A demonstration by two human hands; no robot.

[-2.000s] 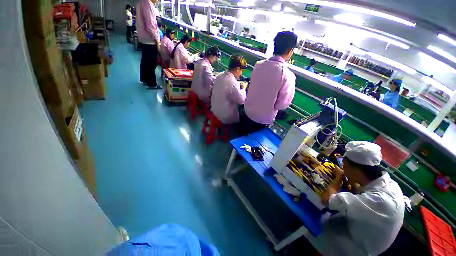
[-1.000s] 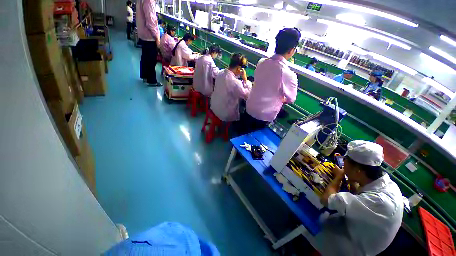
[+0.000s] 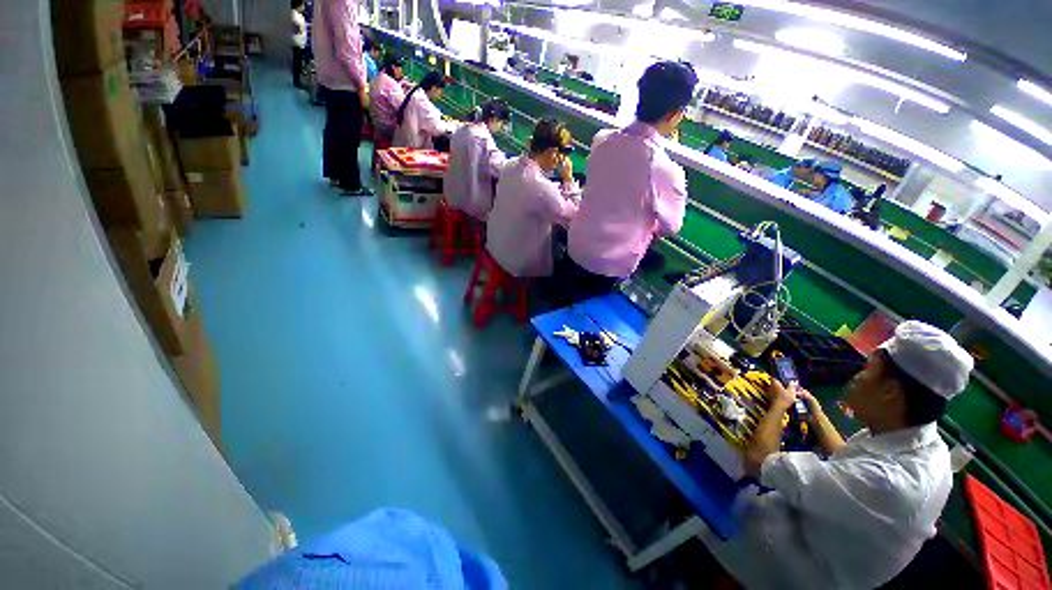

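Neither of my hands is in view. A blue smock [image 3: 387, 556], cut off by the bottom edge, shows nearest to me. To the right stands a blue-topped table [image 3: 598, 302] with white legs. On it is a white upright machine [image 3: 667, 340] with looping pale tubes [image 3: 771, 302]. Long yellow-and-black parts [image 3: 721, 392] lie beside the machine. A white-capped person [image 3: 865, 484] sits there and holds a small dark device [image 3: 787, 371] in both hands. A small dark tangle of cable [image 3: 594, 348] lies at the table's far end.
A grey-white panel [image 3: 127, 380] borders the left, with brown cartons [image 3: 211, 175] beyond. People in pink sit on red stools [image 3: 496, 288] or stand along the green line [image 3: 715, 225]. A cart with a red tray [image 3: 413, 161] stands behind them. A red tray [image 3: 1009, 530] is lower right.
The white-capped person has leaned back and turned, and the small device is now lower, away from the face. A black tray shows behind the hands. The blue smock has barely moved.
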